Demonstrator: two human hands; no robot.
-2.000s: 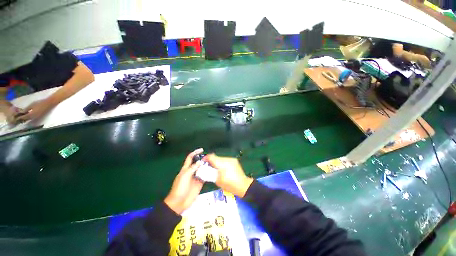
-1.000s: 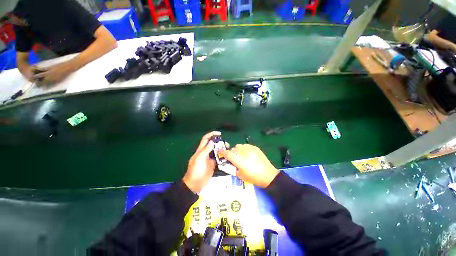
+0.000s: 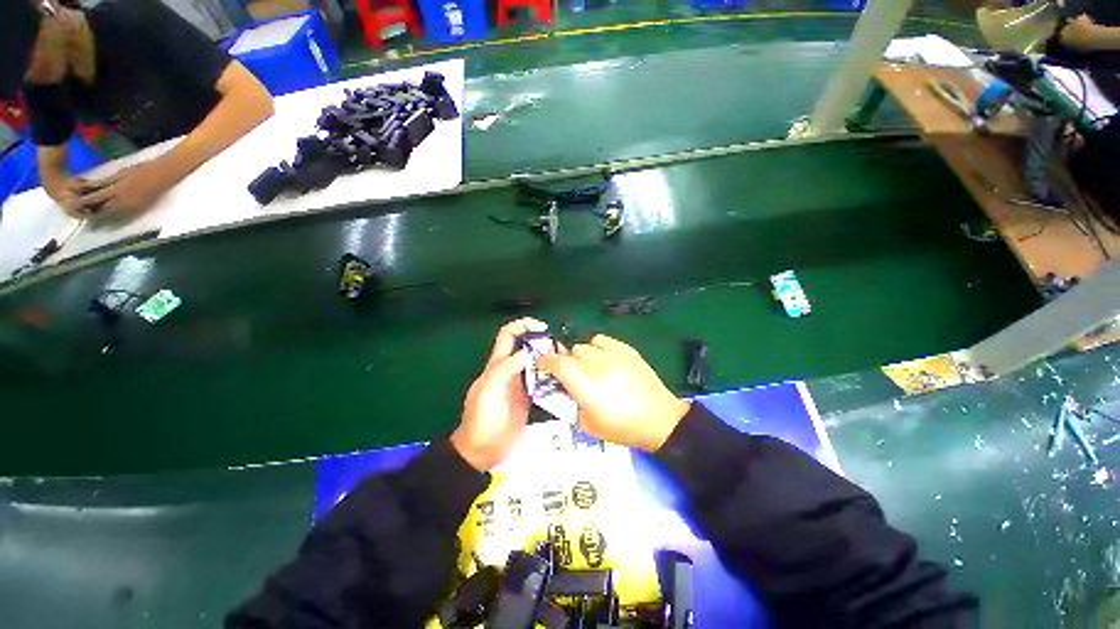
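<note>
My left hand (image 3: 495, 406) holds a small black housing (image 3: 537, 349) upright above the far edge of the printed mat (image 3: 768, 424). Pale parts show inside the housing, but the detail is too small to tell. My right hand (image 3: 618, 391) presses against the housing from the right, with its thumb at the open face. A white piece (image 3: 552, 396) shows between the hands, under the right fingers. A pile of black housings (image 3: 525, 590) lies on the near part of the mat.
The green belt (image 3: 405, 406) carries circuit boards (image 3: 790, 294), units with yellow parts (image 3: 354, 277) and black cords. A coworker sits across at the left, beside a heap of black housings (image 3: 369, 129) on a white sheet. A wooden-topped station (image 3: 983, 184) and a slanted post stand at the right.
The view has tilted down, bringing the near pile into sight. The boards on the belt have shifted left in the last second. My right hand has moved from the housing's near end to its open face.
</note>
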